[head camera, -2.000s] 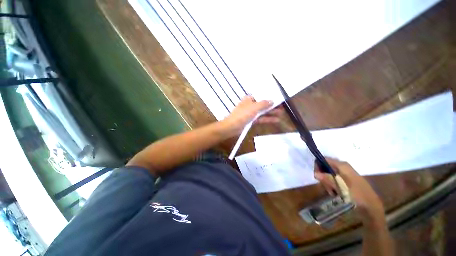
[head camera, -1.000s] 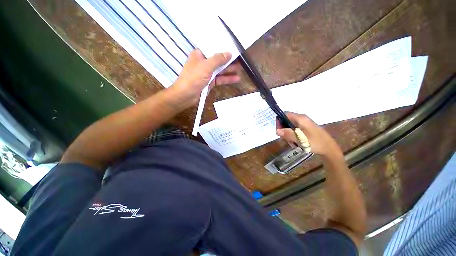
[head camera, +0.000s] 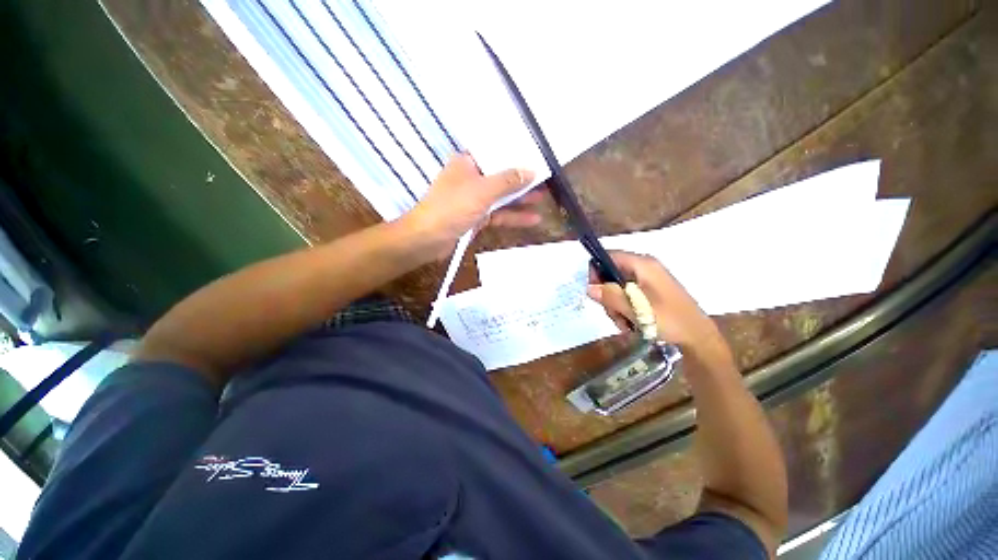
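My right hand holds the tailor's shears by the cream-wrapped handle. The long dark blades point up and away across the edge of the white marker paper, and look nearly closed. My left hand grips a narrow white paper strip at the near corner of the marker paper, just left of the blades; the strip hangs down toward my body. The striped fabric lay shows with dark blue stripes beyond my left hand.
Paper offcuts lie on the brown table. A silver metal clamp sits below my right hand, beside a long dark table rail. Striped cloth is at lower right. Green floor lies beyond the table's left edge.
The view has shifted, so table and papers sit differently in the picture. The shears stay at the paper edge. My left hand still holds the strip.
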